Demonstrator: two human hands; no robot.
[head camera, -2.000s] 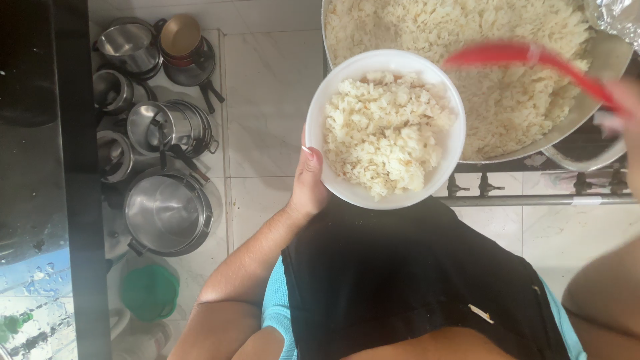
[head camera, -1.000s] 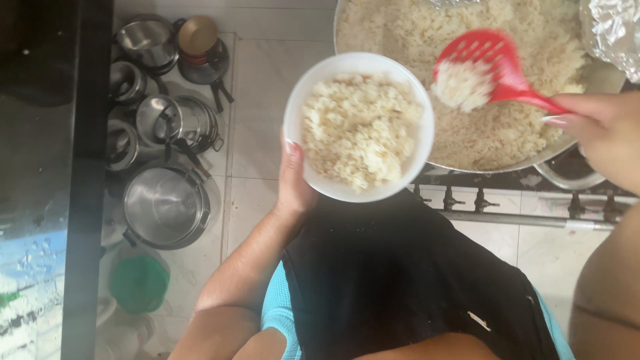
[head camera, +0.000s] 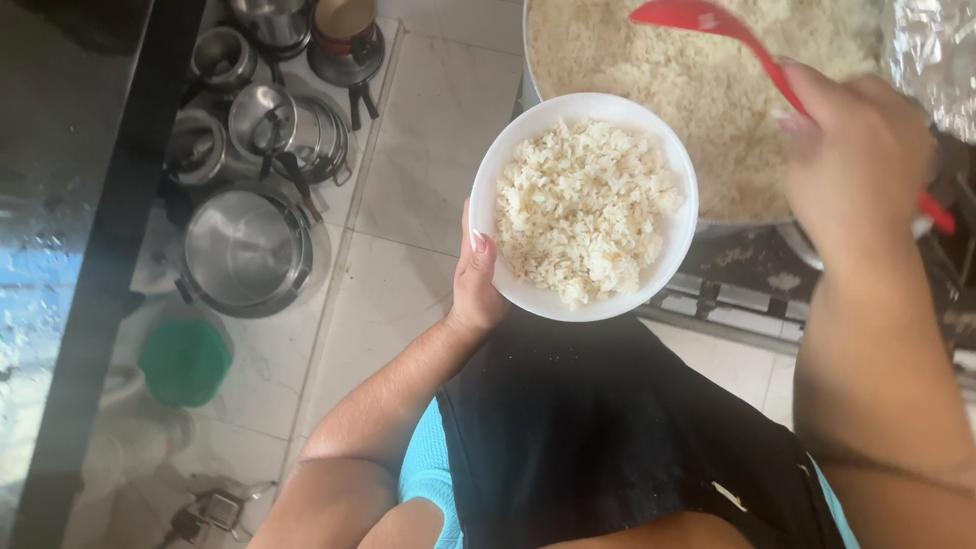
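My left hand (head camera: 479, 282) grips a white bowl (head camera: 583, 311) by its left side, thumb at the rim. Cooked white rice (head camera: 583, 206) fills much of the bowl. At the upper right, my right hand (head camera: 858, 152) is closed around the handle of a red plastic slotted spoon (head camera: 705, 17); its head is over a large metal pot (head camera: 531, 69) of cooked rice. The spoon's bowl is seen partly from the side, so whether rice lies in it cannot be told. The white bowl overlaps the pot's lower left edge in view.
Crumpled aluminium foil (head camera: 934, 61) covers the pot's right side. Below the pot is a gas stove (head camera: 751, 263). On the left, steel pots (head camera: 248, 248) and a green plastic container (head camera: 185, 362) stand low down beside a dark counter edge (head camera: 99, 221).
One second ago the slotted spoon held rice beside the bowl; now it is turned and farther up over the pot. My left hand keeps hold of the bowl.
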